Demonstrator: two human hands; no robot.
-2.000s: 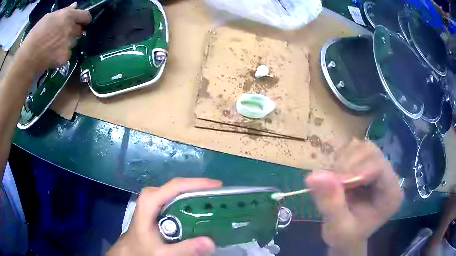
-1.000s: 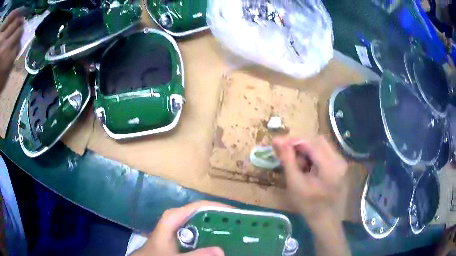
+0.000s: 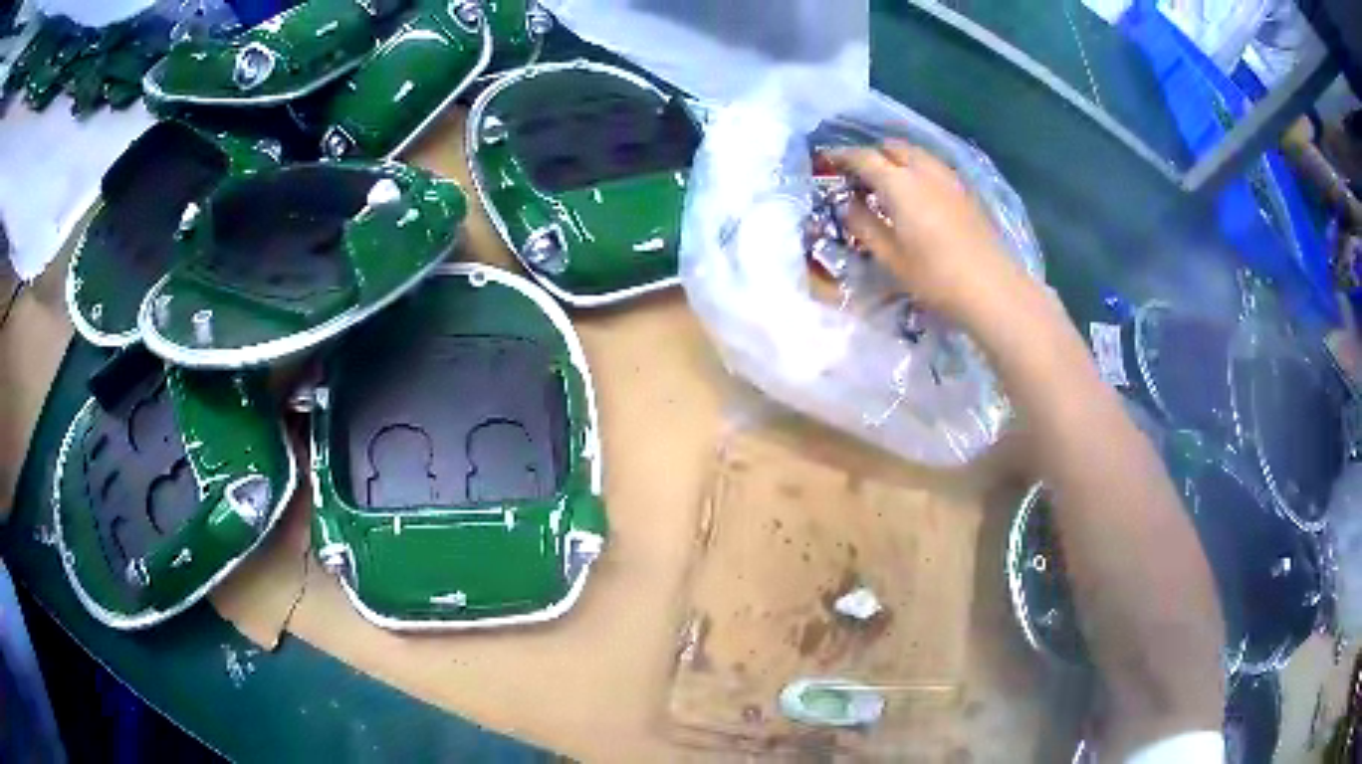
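My right hand (image 3: pixel 911 217) reaches into the open clear plastic bag (image 3: pixel 747 284), its fingertips among tiny silver and red pieces (image 3: pixel 831 239). Whether the fingers hold a piece cannot be told. My left hand is out of the picture, and no shell held in it shows. The small white oval glue dish (image 3: pixel 832 703) sits on the stained cardboard pad (image 3: pixel 762 552) near the bottom edge. A thin pale stick (image 3: pixel 926 688) rests across the dish and points right. A small white lump (image 3: pixel 859 603) lies just above the dish.
Several glossy green shells with silver rims (image 3: pixel 448 575) lie and overlap on the left. More shells (image 3: pixel 1285 418) are piled on the right, partly behind my forearm. Brown cardboard (image 3: pixel 642 403) covers part of the dark green bench (image 3: pixel 389 716). A blue object (image 3: pixel 1210 120) stands at the upper right.
My right hand has moved from the dish up into the bag and let go of the stick. My left hand and the shell it held have left the picture. The view has shifted upward and left.
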